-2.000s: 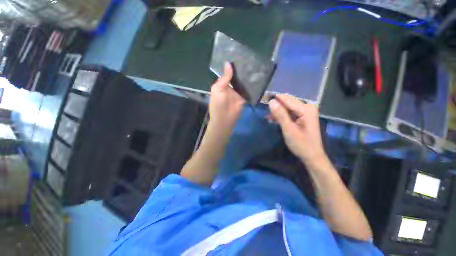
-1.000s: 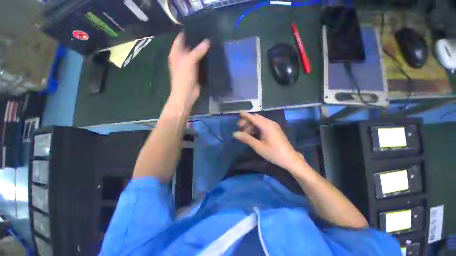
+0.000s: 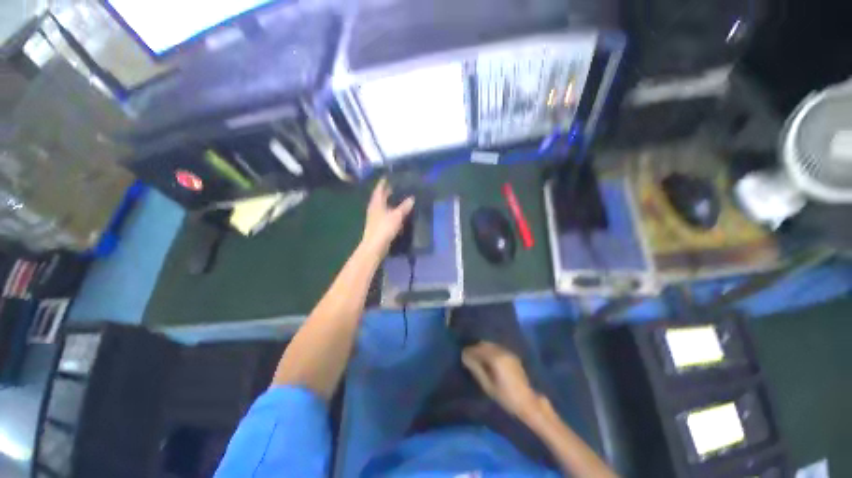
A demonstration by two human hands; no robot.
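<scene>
My left hand (image 3: 387,219) is on a dark smartphone (image 3: 403,230), which lies on the left blue-grey coupling plate (image 3: 439,271). A thin black cable (image 3: 409,280) hangs from the phone's near end over the bench edge. My right hand (image 3: 498,372) is low in front of my body, blurred, fingers curled; whether it holds anything cannot be told. A second dark phone (image 3: 579,198) lies on the right plate (image 3: 621,245).
A black mouse (image 3: 492,234) and red pen (image 3: 518,216) lie between the plates. Behind stands the tester with its bright screen (image 3: 411,110). Black trays stand left and right (image 3: 656,375); the right one holds units with bright faces (image 3: 694,345). A white fan (image 3: 826,145) is at far right.
The view has tilted up, showing the tester and a monitor. My left hand has lowered the phone onto the left plate. My right hand has moved back from the bench edge toward my body.
</scene>
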